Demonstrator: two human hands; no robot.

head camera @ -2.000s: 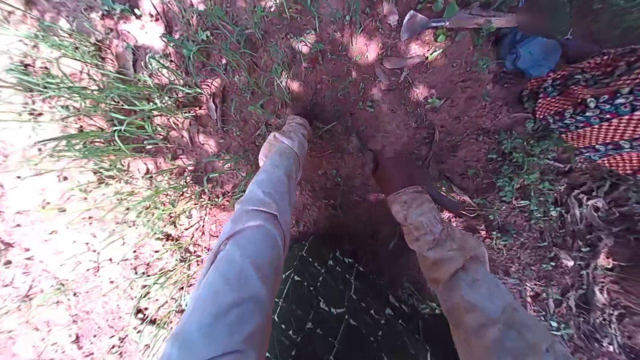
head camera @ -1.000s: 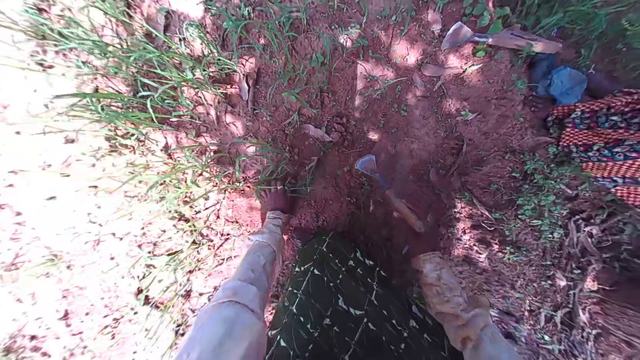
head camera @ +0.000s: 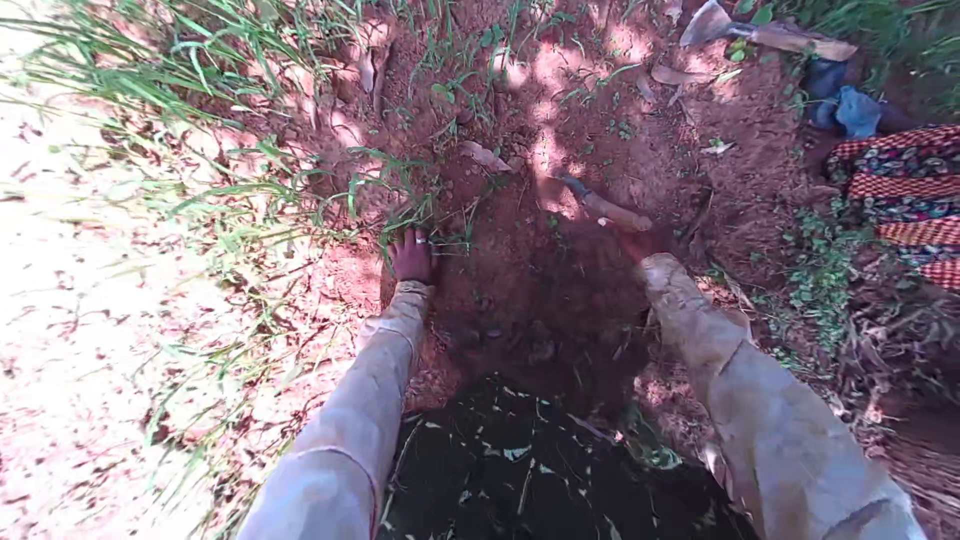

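Observation:
My left hand [head camera: 412,259], with a ring on one finger, reaches down to green grass [head camera: 405,187] at the edge of the red soil. Whether its fingers grip any blades is unclear. My right hand [head camera: 643,241] is closed around the wooden handle of a short hand hoe [head camera: 615,213]. The hoe's metal head points up and left, near sunlit soil. Dark cloth [head camera: 525,465] with leaf scraps and stems on it lies below, between my sleeved forearms.
Another short hoe [head camera: 780,37] lies at the upper right by a blue cloth [head camera: 857,111]. Patterned orange and dark fabric [head camera: 911,187] is at the right edge. Dry leaves [head camera: 484,157] lie on the soil, and taller grass [head camera: 165,67] grows at the upper left.
The hoe in my right hand has turned, its broad blade face showing a second ago and only a thin metal edge now. My left hand stays by the grass since one second ago.

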